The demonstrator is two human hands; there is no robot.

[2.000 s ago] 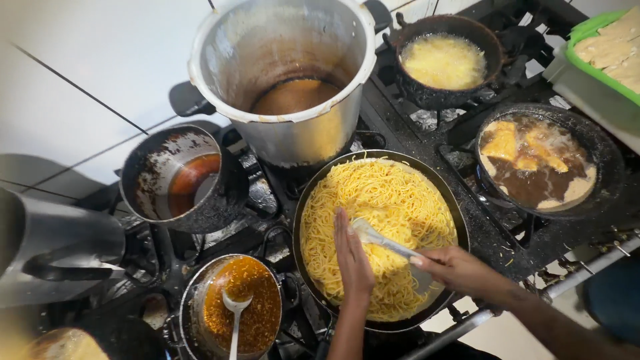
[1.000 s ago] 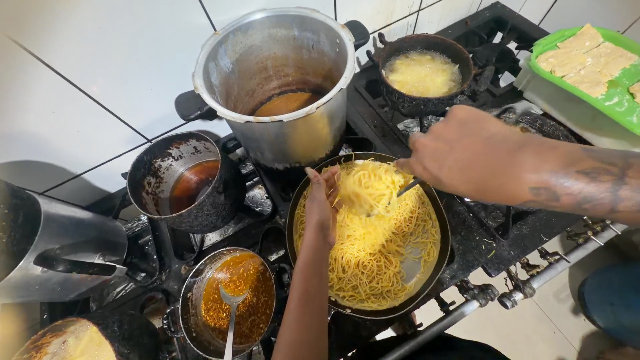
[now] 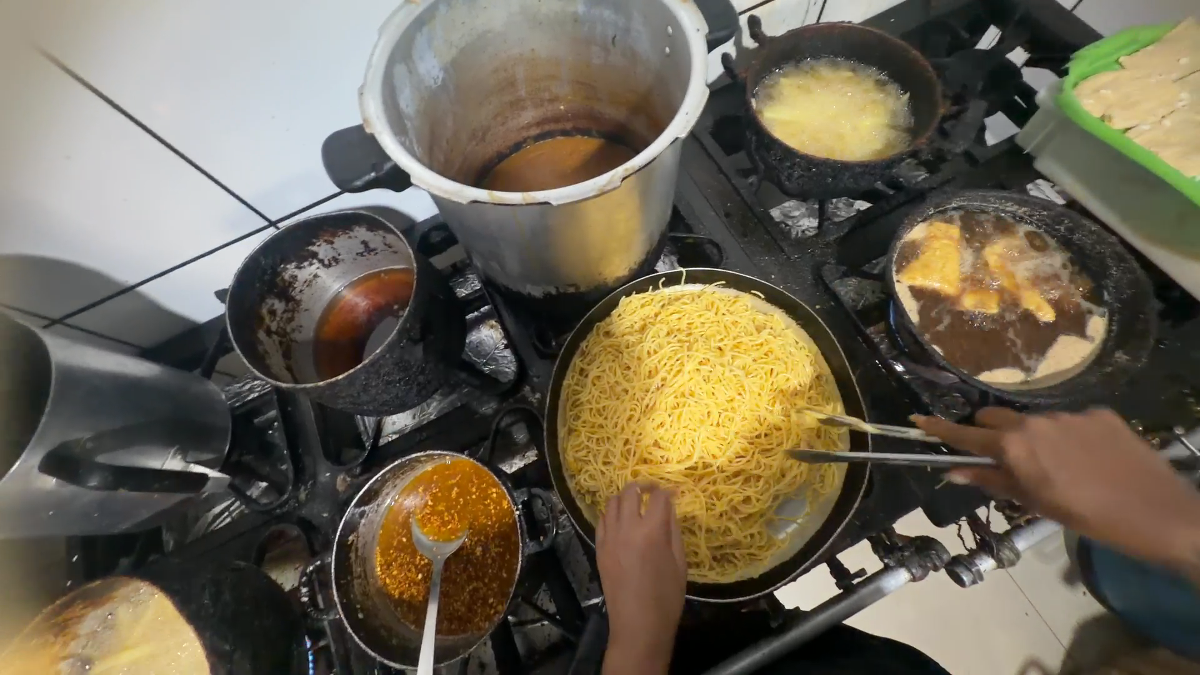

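Note:
Yellow noodles fill a wide frying pan on the stove. My left hand is at the pan's near left rim, its fingertips at the edge of the noodles; whether it pinches any cannot be told. My right hand, right of the pan, holds metal tongs whose tips are spread apart at the noodles' right side. Left of my left hand stands a small pot of orange-red sauce with a metal spoon in it.
A tall aluminium pot stands behind the pan, a blackened saucepan to its left. Food fries in oil in a back pan and a right pan. A green-rimmed container, a metal jug and another pot flank the stove.
My left hand has moved from over the noodles to the pan's near edge. My right hand has drawn back to the right with the tongs, and the right frying pan shows again.

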